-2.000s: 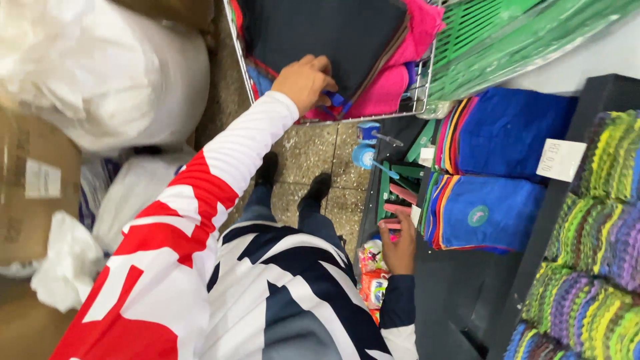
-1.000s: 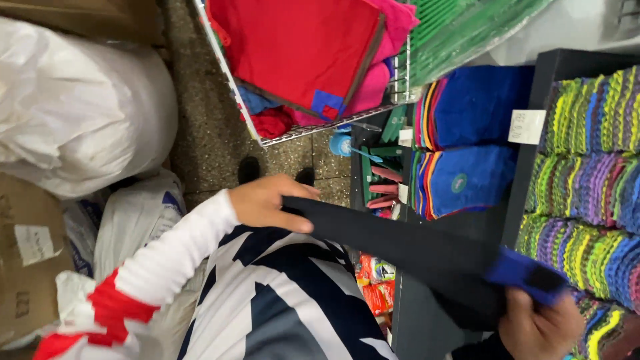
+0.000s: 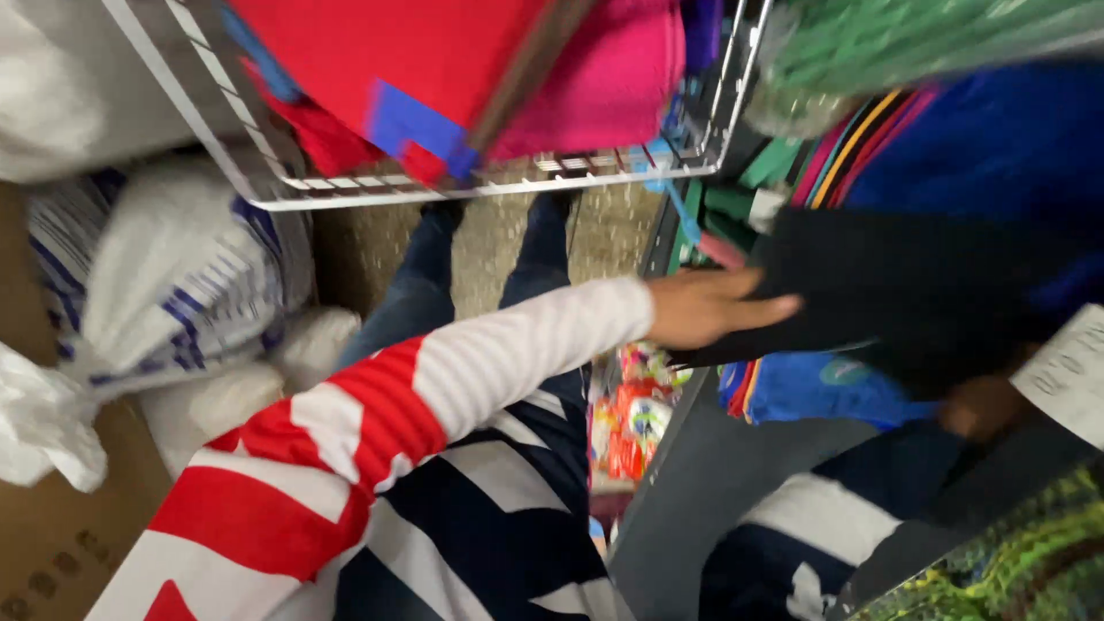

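Observation:
A folded black cloth [image 3: 897,293], blurred by motion, lies or hangs over stacked blue cloths [image 3: 975,147] on the dark shelf at right. My left hand [image 3: 711,306] holds its near-left edge, one finger lying across the top. At the cloth's lower right corner is my right hand [image 3: 983,407], partly hidden by the cloth and in shadow. In the white wire basket [image 3: 483,188] at the top lie a red cloth [image 3: 414,52] with a blue corner patch and a pink cloth [image 3: 595,86].
White plastic sacks [image 3: 190,276] and a cardboard box [image 3: 52,535] stand at left. Colourful packets [image 3: 634,423] sit beside the dark shelf edge [image 3: 690,483]. A price card [image 3: 1069,375] and green knitted goods [image 3: 1018,552] are at right; plastic-wrapped green items [image 3: 931,43] are above.
The black cloth, stretched between my hands in front of my body a second ago, is now over the blue stack. My left hand has moved right with it. The view has shifted closer to the basket.

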